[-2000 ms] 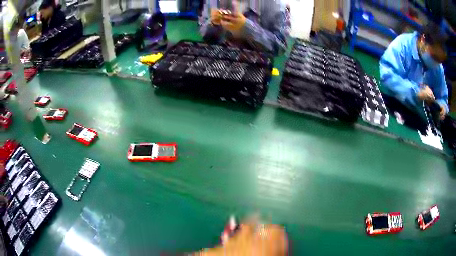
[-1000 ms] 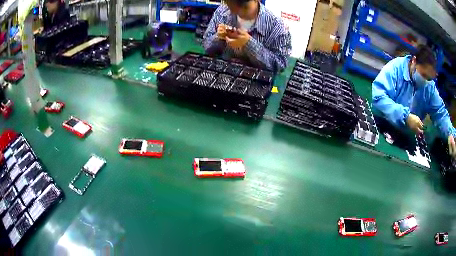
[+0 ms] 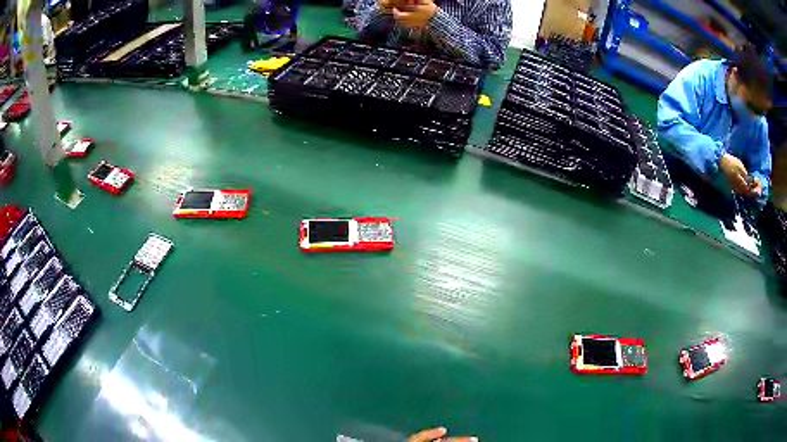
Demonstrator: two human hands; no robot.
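Note:
Only fingertips of one of my hands [image 3: 436, 435] show, cut off by the bottom edge at centre; I cannot tell which hand it is or whether it holds anything. A small pale piece beside it at the bottom edge is unclear. A red keypad phone [image 3: 347, 234] lies face up near the centre, black screen to the left. Another red phone [image 3: 212, 204] lies to its left. Further red phones lie at right [image 3: 608, 355] and far right [image 3: 703, 357]. A silver-grey front housing [image 3: 142, 272] lies alone at left, its screen window empty.
A black parts tray [image 3: 43, 319] with filled pockets is at lower left. Tall black tray stacks [image 3: 375, 95] [image 3: 565, 121] line the far side. A metal post [image 3: 37, 86] stands at upper left. A person in checked shirt and one in blue sit opposite. Glare marks the green surface.
Two seconds ago a blurred hand with something reddish beside it was at lower centre; a second ago none showed. The centre phone has since appeared. The view has shifted, so things sit higher than a second ago.

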